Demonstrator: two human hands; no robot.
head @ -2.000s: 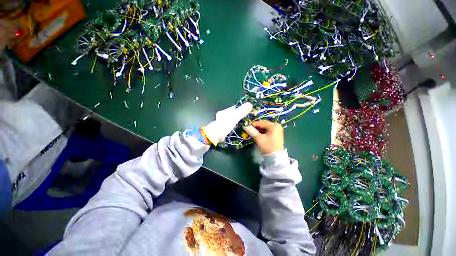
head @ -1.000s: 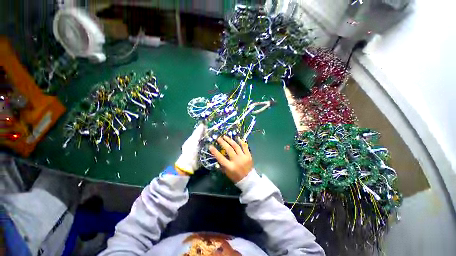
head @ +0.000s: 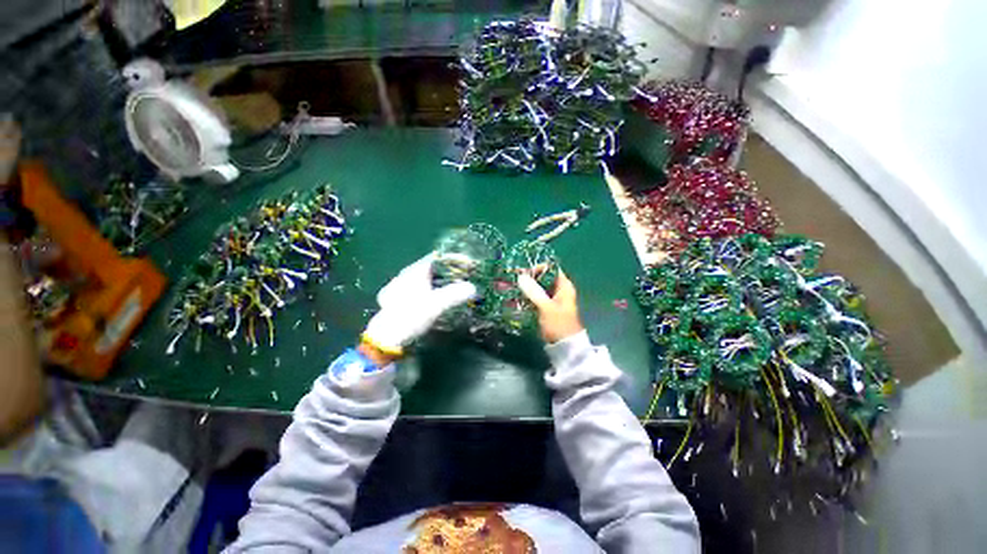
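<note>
A joined group of green ring circuit boards [head: 485, 284] is held between my two hands above the dark green bench, blurred by motion. My left hand [head: 417, 302], in a white knit glove with a yellow cuff edge, grips its left side. My bare right hand [head: 554, 305] pinches its right side. The far sides of the boards and some fingers are hidden. Side cutters [head: 556, 224] with pale handles lie on the bench just beyond the boards, not held.
Board piles lie at left [head: 258, 265], rear [head: 541, 97] and right [head: 758, 325]. A red component heap [head: 709, 200] is at right rear. An orange fixture [head: 119, 303], a white fan [head: 173, 130] and a power strip [head: 319, 127] are at left. A person's arm [head: 16, 325] shows at the left edge.
The view has tilted up. The boards have been turned, and their long white and yellow wires no longer point away from me. The right hand has moved from on top to their right side.
</note>
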